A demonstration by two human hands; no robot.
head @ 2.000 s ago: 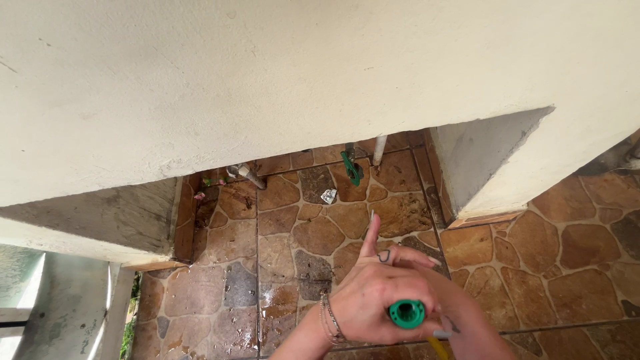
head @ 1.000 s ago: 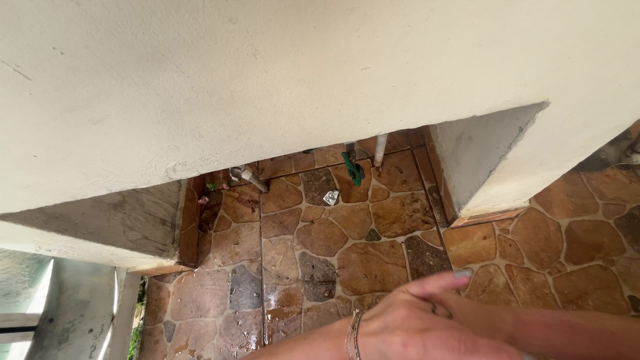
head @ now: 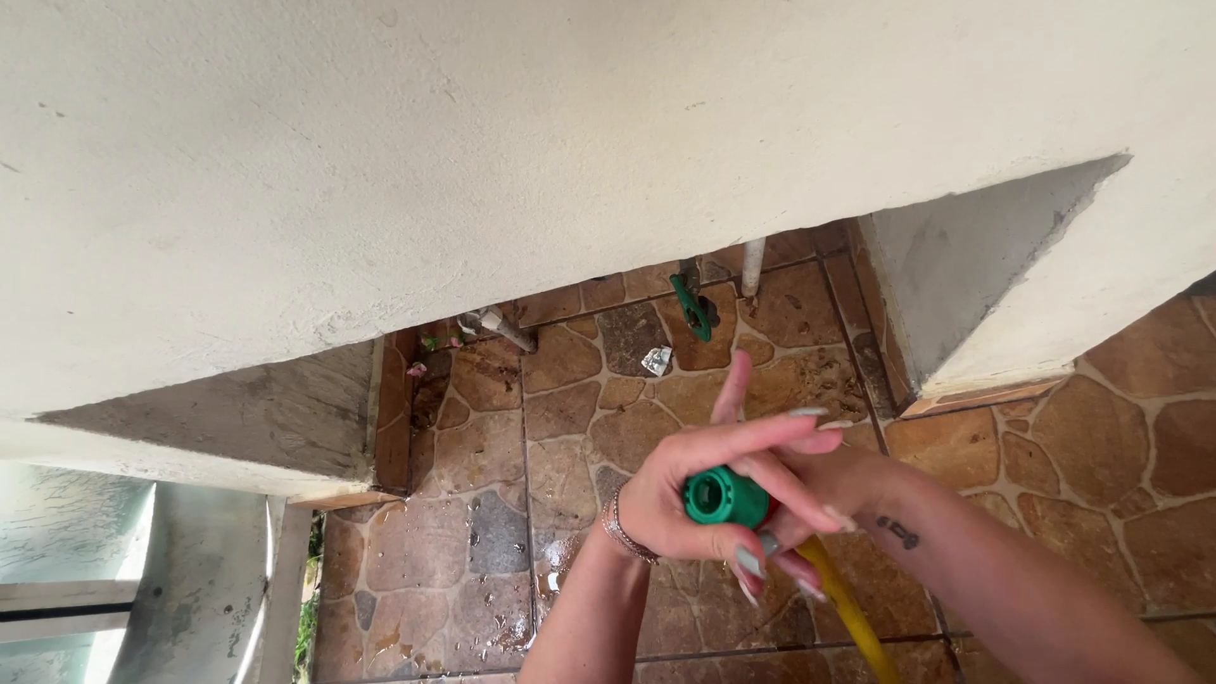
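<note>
Near the lower middle of the head view, my left hand, with a bracelet at its wrist, wraps around a green plastic hose nozzle. The nozzle's round end faces up toward the camera. My right hand comes in from the right, behind and against the left one, and closes around the lower part of the nozzle; its grip is partly hidden by the left fingers. A yellow hose runs down from beneath both hands to the bottom edge.
A cream wall overhangs the stone-patterned tile floor, wet at lower left. Under it are a green clip-like object, crumpled foil, a white pipe and a pipe fitting. A metal structure stands at lower left.
Both hands have risen in view since a second ago, when they were low at the bottom edge. The green nozzle, out of sight then, shows again between the fingers, with the yellow hose below.
</note>
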